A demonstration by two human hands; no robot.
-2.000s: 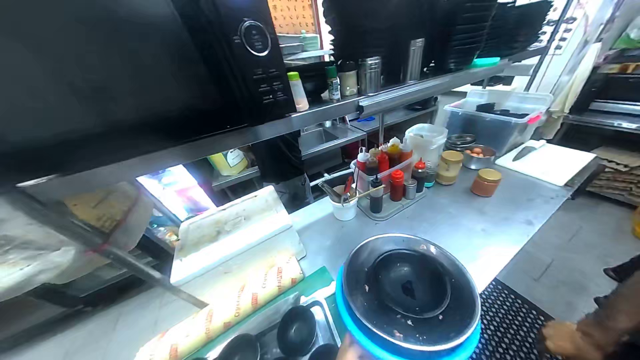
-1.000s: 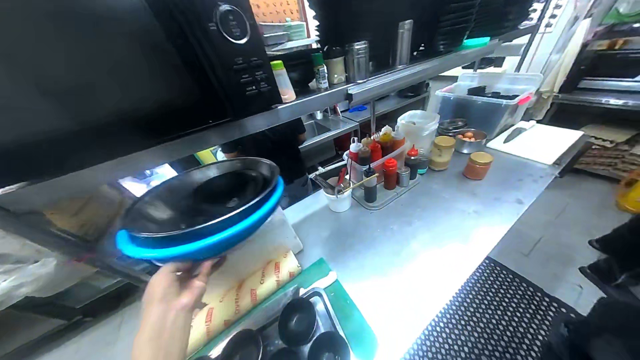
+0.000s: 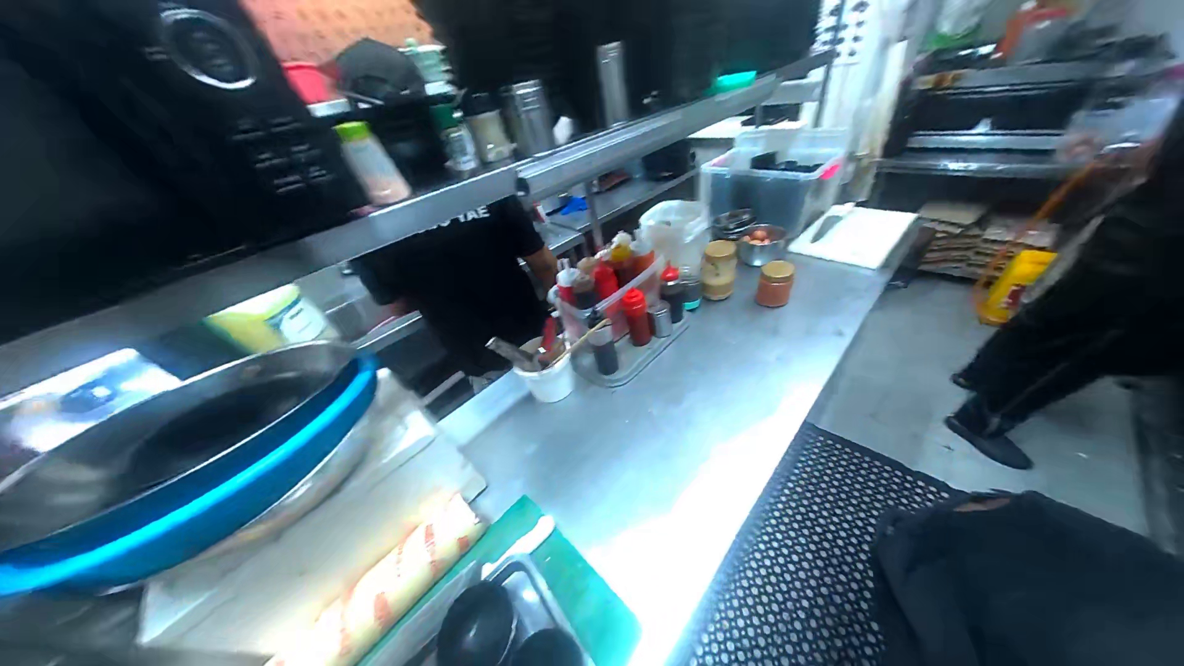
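Observation:
Neither my left hand nor my right hand shows in the view. Stacked bowls, a metal bowl [image 3: 305, 370] inside a blue plastic one [image 3: 277, 462], fill the lower left, tilted in view, beside white cutting boards [image 3: 370, 499]. Below them lies a printed roll of wrap [image 3: 398, 578], next to a green cutting board [image 3: 578, 583]. On that board is a metal tray [image 3: 532, 592] with black bowls [image 3: 476, 624]. A white tub of utensils [image 3: 548, 381] stands near a plastic bin of sauce bottles [image 3: 606, 305] on the steel counter [image 3: 684, 407].
Two jars [image 3: 775, 284], a clear storage box [image 3: 777, 185] and a white board with a knife [image 3: 860, 236] stand farther along the counter. A steel shelf [image 3: 444, 199] crosses above. One person in black [image 3: 462, 277] is behind it; another [image 3: 1064, 314] is at right.
The stacked bowls, over the tray two seconds ago and held by my left hand one second ago, are now at the far left. My left hand has left the view. The view has shifted.

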